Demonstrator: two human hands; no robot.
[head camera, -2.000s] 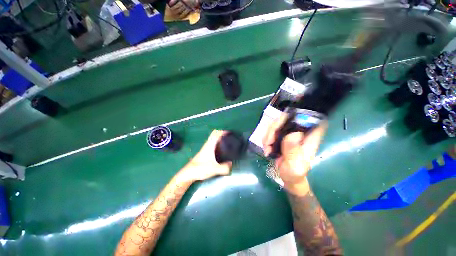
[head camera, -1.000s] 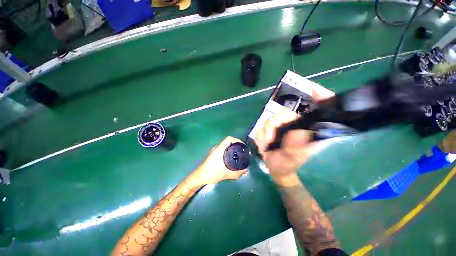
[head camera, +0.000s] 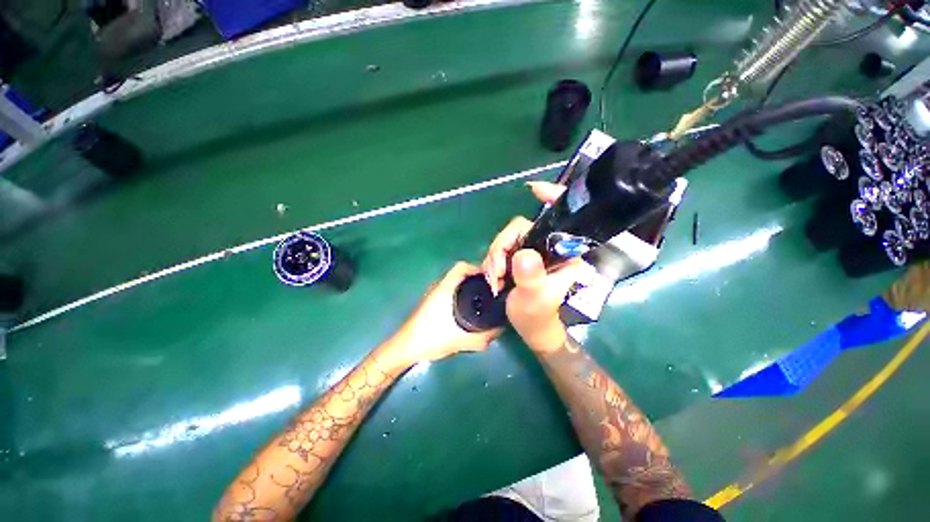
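My left hand (head camera: 441, 318) is wrapped around a black cylindrical housing (head camera: 476, 303), its dark round end facing up. My right hand (head camera: 535, 291) holds the black electric screwdriver (head camera: 602, 204), with a blue-and-white badge, slanting down to the left. The driver's tip is hidden by my fingers, right beside the housing's top; I cannot tell if it touches. A white box (head camera: 637, 250) lies under the driver, mostly covered. A housing with a bright ring end (head camera: 304, 259) stands to the left of my left hand.
Black housings lie on the green belt, at the back (head camera: 566, 114), back right (head camera: 666, 68) and far left (head camera: 107, 150). Grouped units with silver ends (head camera: 885, 184) stand at far right. A coiled spring (head camera: 790, 43) and black cable hang over the upper right. A blue tray (head camera: 806, 352) is at lower right.
The driver has swung from pointing right to a steeper slant, and my right hand has moved left against the housing in my left hand. The view has shifted slightly.
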